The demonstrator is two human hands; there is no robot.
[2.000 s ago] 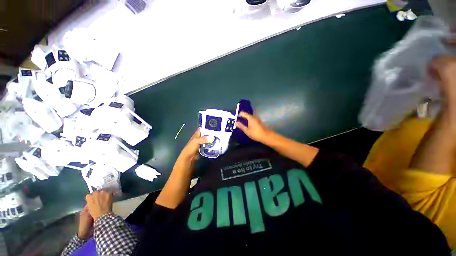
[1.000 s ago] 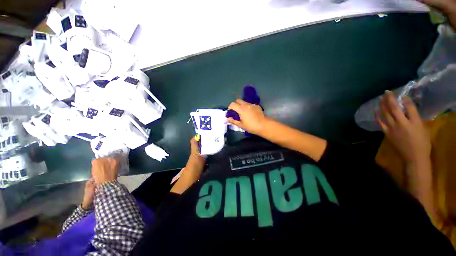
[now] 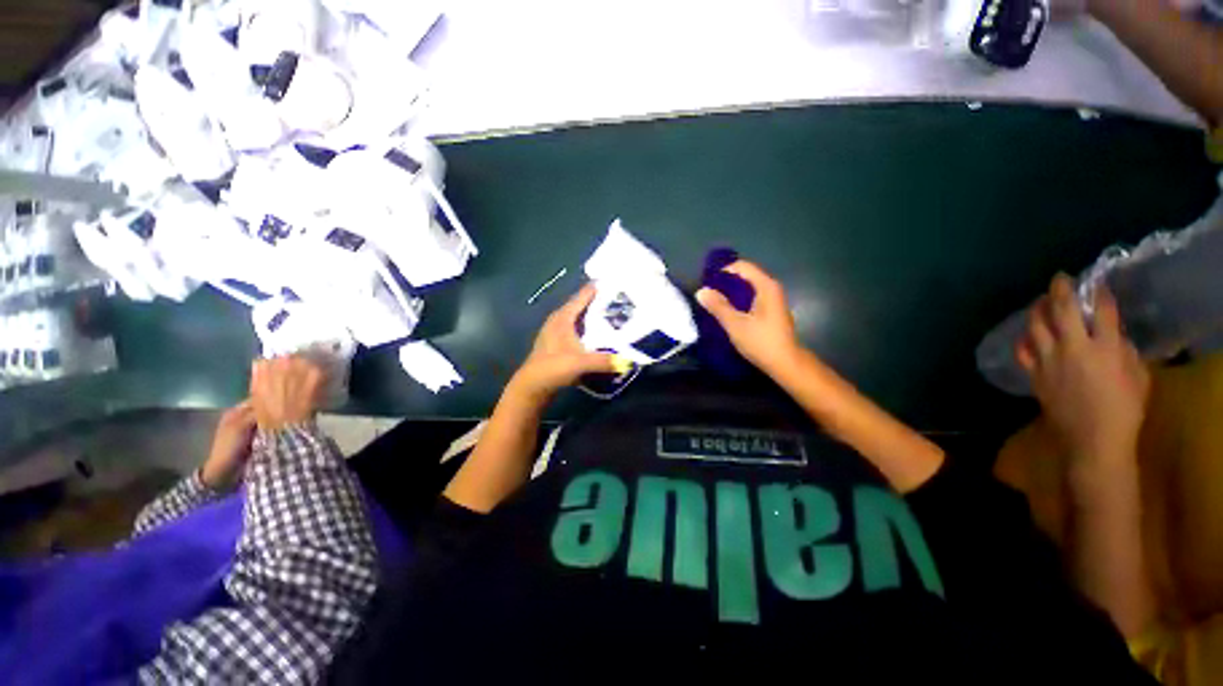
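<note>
A white security camera (image 3: 638, 302) with two dark square windows is held above the green mat in front of my chest. My left hand (image 3: 566, 351) grips it from the left side and below, with a small yellow spot (image 3: 620, 363) at the fingertips. My right hand (image 3: 754, 316) is just right of the camera, a small gap apart, and holds a crumpled dark purple cloth (image 3: 726, 284). Part of the cloth is hidden behind the right hand.
Many white cameras (image 3: 201, 121) are piled at left. A white scrap (image 3: 429, 365) and thin stick (image 3: 547, 286) lie on the green mat (image 3: 858, 201). A left neighbour's hands (image 3: 286, 391) touch the pile; a right neighbour's hand (image 3: 1089, 369) is by a clear bag (image 3: 1164, 282).
The held camera has turned and tilted, its windows now facing another way. My right hand with the cloth has moved off to the right of it. The view has shifted.
</note>
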